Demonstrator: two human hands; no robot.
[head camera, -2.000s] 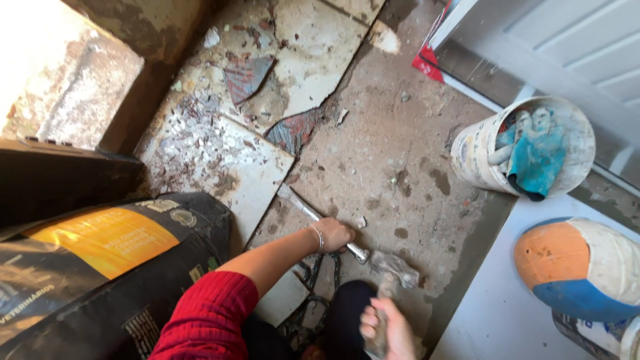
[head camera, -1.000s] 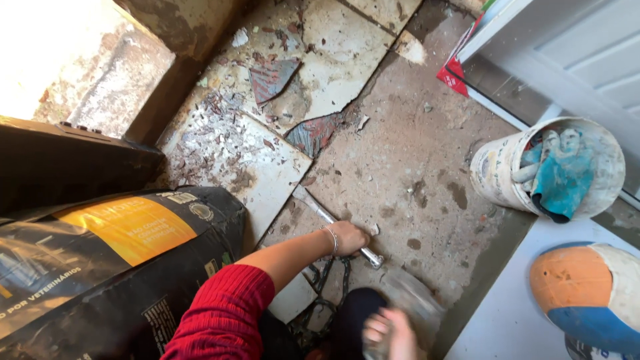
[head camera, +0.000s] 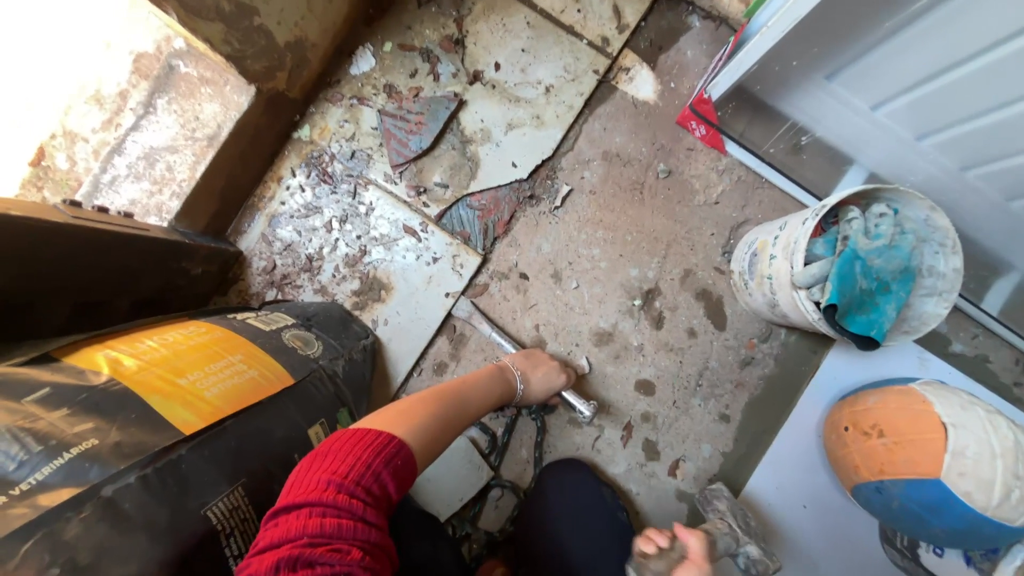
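My left hand (head camera: 538, 376) grips a steel cold chisel (head camera: 498, 336) held low over the bare floor. Its flat end lies at the edge of a cracked floor tile (head camera: 420, 276), and its struck end points back toward my knees. My right hand (head camera: 676, 550), at the bottom edge of the view, is closed around the handle of a club hammer (head camera: 734, 532). The hammer head is apart from the chisel, to its lower right. Beneath my left forearm are a dark chain (head camera: 506, 448) and a loose piece of pale tile (head camera: 450, 480).
Broken tile shards (head camera: 416, 128) and debris lie upper left. A large black sack (head camera: 320, 352) stands at left. At right are a bucket (head camera: 772, 268) holding work gloves (head camera: 872, 272), a white panelled door (head camera: 904, 88) and an orange, white and blue ball-like object (head camera: 888, 432).
The hammer in my right hand was near the chisel's struck end two seconds ago; it is now farther away, to the lower right. My left hand keeps its grip on the chisel.
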